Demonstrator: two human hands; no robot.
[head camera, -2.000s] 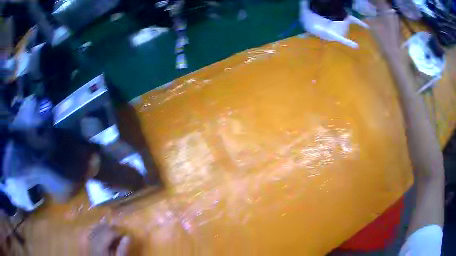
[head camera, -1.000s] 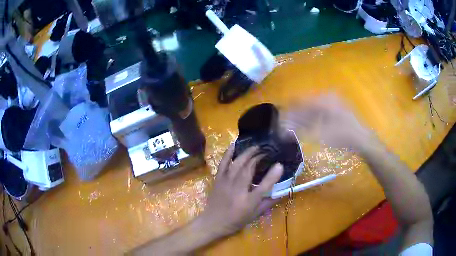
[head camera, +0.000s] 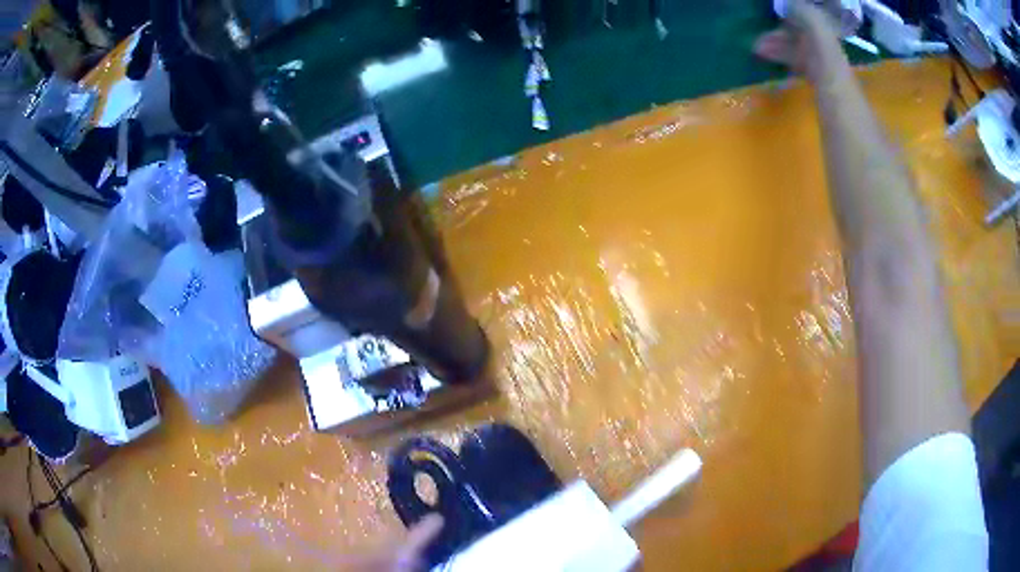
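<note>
A white camera housing (head camera: 565, 531) with one white antenna (head camera: 660, 488) lies at the bottom edge, partly cut off. A looped black cable (head camera: 431, 483) and a dark rounded part (head camera: 509, 460) are against its upper left side. My left hand (head camera: 416, 544) is blurred and mostly cut off by the bottom edge, its fingertips at the cable; its grip is unclear. My right hand (head camera: 800, 47) is stretched out to the top right, beside a white housing (head camera: 889, 28) at the mat's far end. Whether its fingers hold anything is unclear.
The dark electric screwdriver (head camera: 386, 296) stands beside the metal screw feeder (head camera: 336, 385), left of centre. A clear bag of screws (head camera: 213, 358) and part-built camera units (head camera: 110, 397) are at the left. Another white unit (head camera: 999, 134) lies at the right edge. The green mat (head camera: 615, 67) runs behind.
The open housing that was between my hands is out of view. The white housing with the cable has come from the mat's edge to the bottom. My right arm has reached to the far right; my left hand has dropped.
</note>
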